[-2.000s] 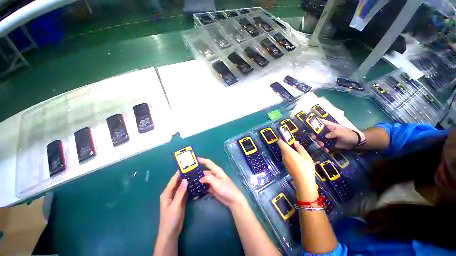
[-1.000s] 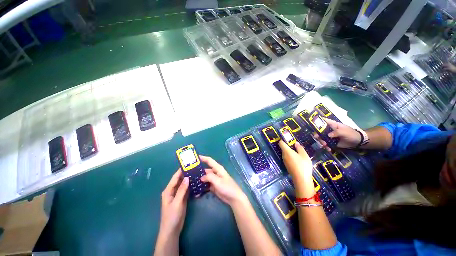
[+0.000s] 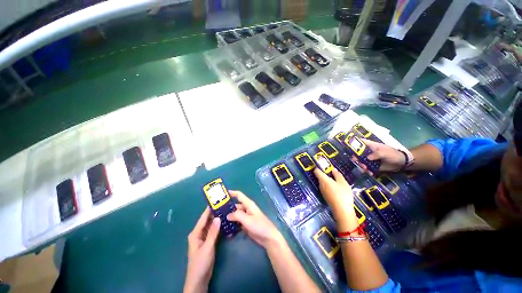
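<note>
A dark keypad phone (image 3: 220,203) with a yellow frame and a lit, whitish screen is held upright over the green bench in both my hands. My left hand (image 3: 202,240) holds its left side, with the thumb at the lower left of the keypad. My right hand (image 3: 252,218) holds its right side, with the thumb on the upper keys. The fingers behind the phone are hidden.
A clear tray (image 3: 295,216) of yellow-framed phones lies at right, under the hands of a person in blue sleeves (image 3: 420,157). Black red-edged phones (image 3: 99,183) lie in a tray at left. A far tray (image 3: 220,66) holds dark phones. A cardboard box (image 3: 31,272) sits lower left.
The whole view has shifted a little, so the bench things and my phone sit slightly lower. My hands keep hold of the phone, and its screen stays lit.
</note>
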